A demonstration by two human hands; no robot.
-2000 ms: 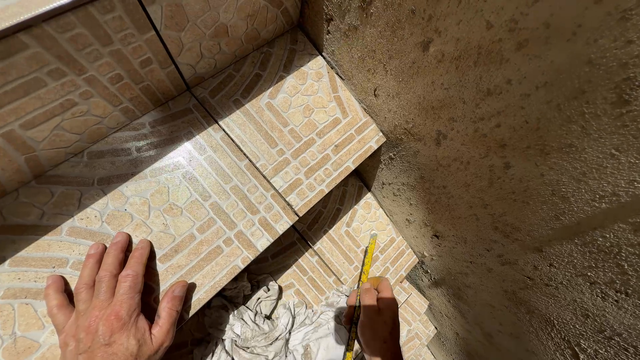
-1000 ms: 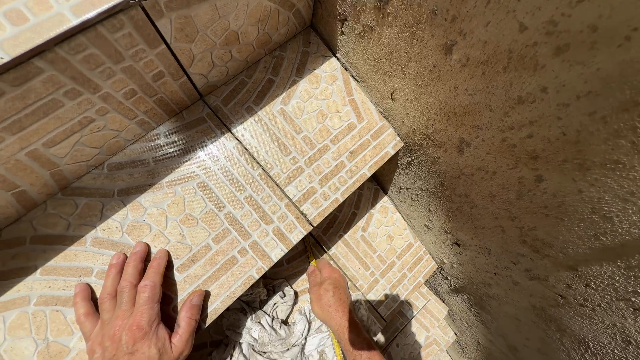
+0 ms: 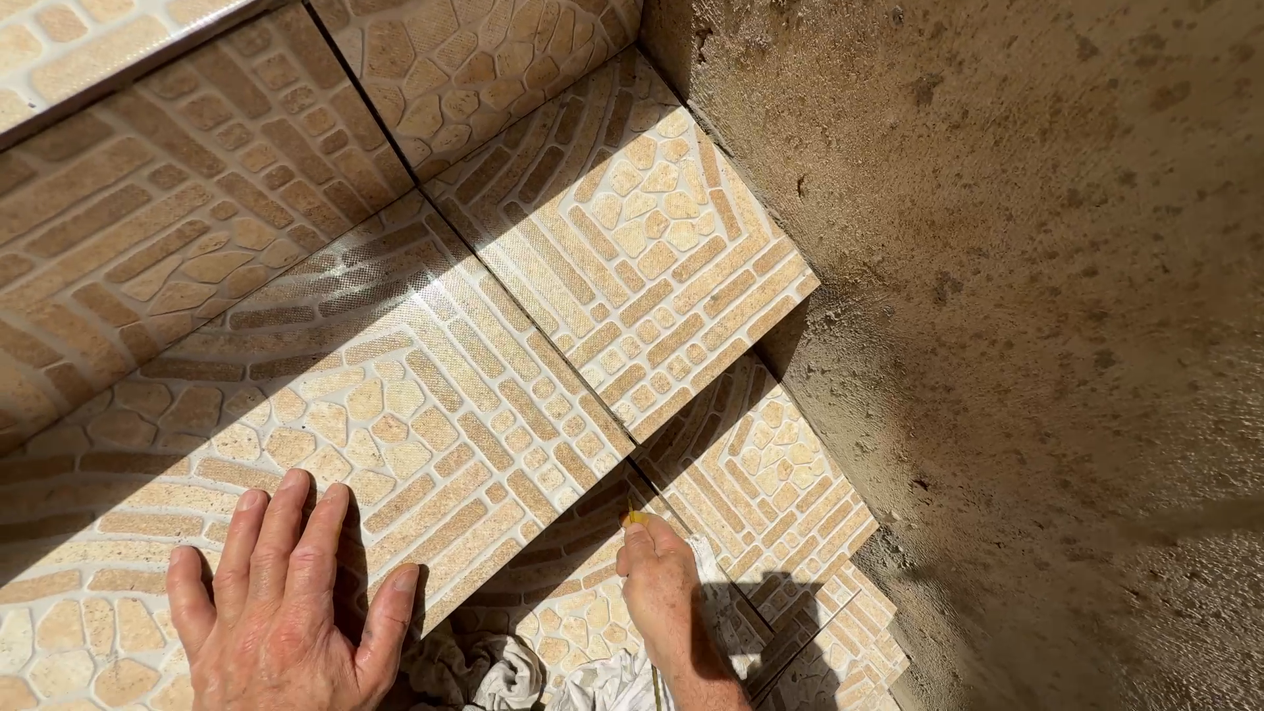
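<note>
My left hand [image 3: 286, 602] lies flat, fingers spread, on a stone-patterned ceramic tile [image 3: 395, 434] that forms a stair tread. My right hand [image 3: 660, 573] is lower, beside the front edge of this tread and over the step below. Between its thumb and fingers it pinches a thin yellow strip, a tape measure blade [image 3: 637, 516], whose tip is near the joint of the lower tiles. More of the blade shows beneath the wrist. A crumpled white cloth [image 3: 484, 671] lies on the lower step, partly hidden by my right hand and forearm.
A rough cement-plastered wall [image 3: 1017, 346] runs along the right side of the stairs. A second tread tile [image 3: 642, 257] meets the first at a dark joint. Tiled risers [image 3: 178, 197] rise behind, and more patterned steps [image 3: 780, 484] descend at the lower right.
My right hand has moved from over the lower tiles near the wall up and left towards the tread's front edge, still holding the yellow strip. My left hand stays flat on the tread.
</note>
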